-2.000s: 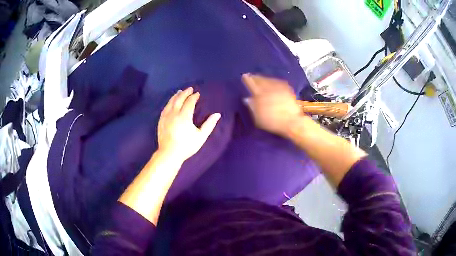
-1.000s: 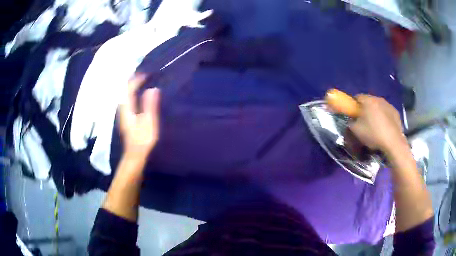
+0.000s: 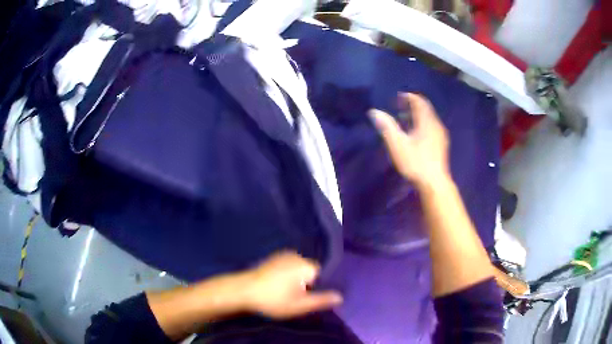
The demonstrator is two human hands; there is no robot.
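Note:
A dark navy-purple garment [image 3: 221,148] lies wrinkled across the left and middle of the blue-violet ironing table cover [image 3: 382,289]. A white strip [image 3: 319,158] runs along its right side. My left hand [image 3: 282,285] is blurred at the garment's near edge, thumb pointing right; whether its fingers grip the cloth cannot be told. My right hand [image 3: 417,144] is above dark cloth right of the white strip, fingers apart and empty. The orange iron handle [image 3: 511,282] shows at the table's right edge, partly behind my right forearm; the soleplate is hidden.
Heaped dark and white pieces [image 3: 84,67] lie at the far left. A white board [image 3: 449,50] runs along the far edge, with a red frame [image 3: 584,44] behind it. A cable with a green part [image 3: 589,252] is at the right.
My right hand has let go of the iron, now at the right edge, and moved left. My left hand has moved to the near edge. The garment's white strip has shifted right over the table.

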